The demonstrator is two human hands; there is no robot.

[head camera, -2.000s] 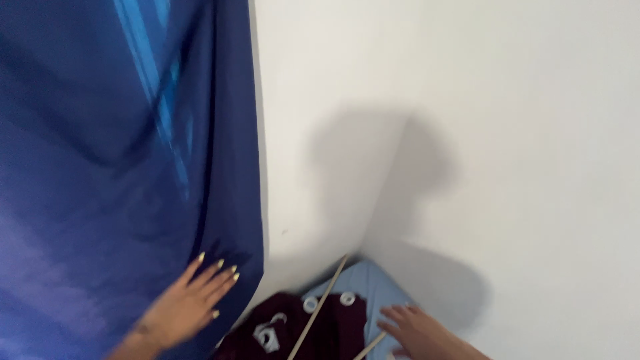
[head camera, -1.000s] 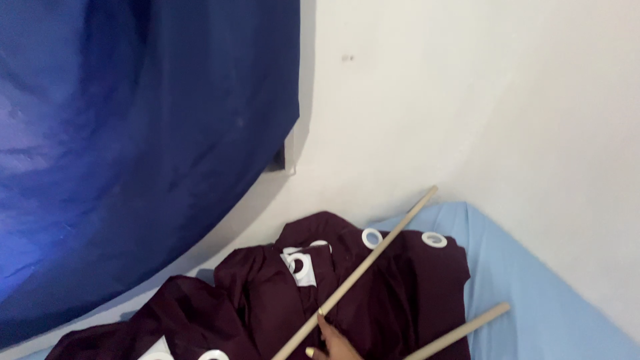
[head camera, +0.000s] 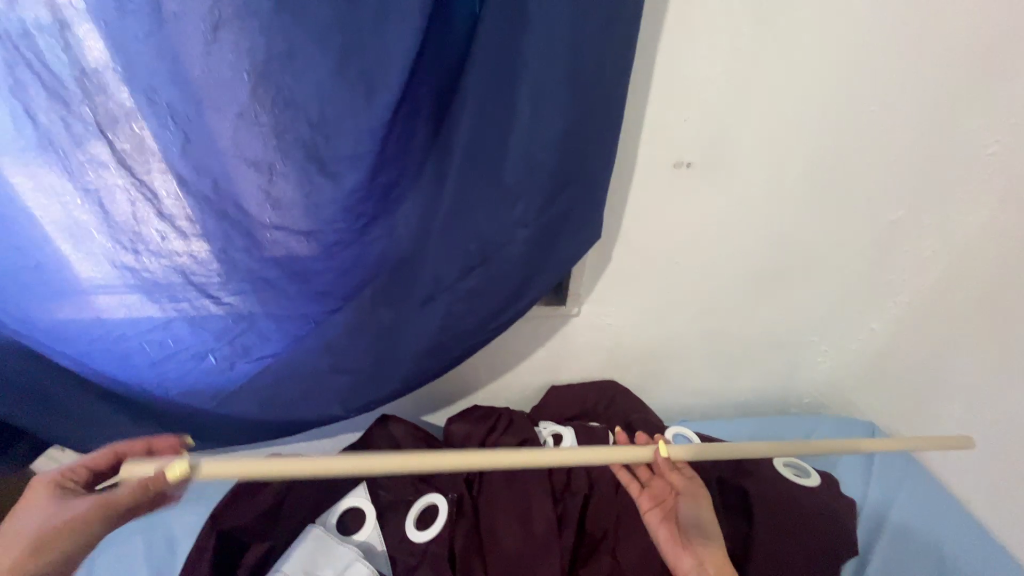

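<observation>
A long pale wooden rod [head camera: 416,462] lies almost level across the lower part of the head view. My left hand [head camera: 96,488] grips it near its left end, thumb in front. Right of the middle, my right hand [head camera: 668,504] holds the same rod between thumb and fingers, palm turned up. Behind and below the rod is a bunched dark maroon curtain [head camera: 512,520] with white eyelet rings, one of them [head camera: 426,518] between my hands. The curtain's white backing strip shows at the bottom.
Light blue cloth [head camera: 904,512] lies under the maroon curtain. A blue curtain [head camera: 336,240] hangs at the upper left, its lower edge sweeping up to the right. Behind stands a white wall [head camera: 800,240], with a dark recess [head camera: 556,292] partly covered by the blue curtain.
Two seconds ago both hands held nothing; now both hold a rod, raised above the maroon curtain. One second ago two rods lay slanted on or over the curtain. The view has shifted.
</observation>
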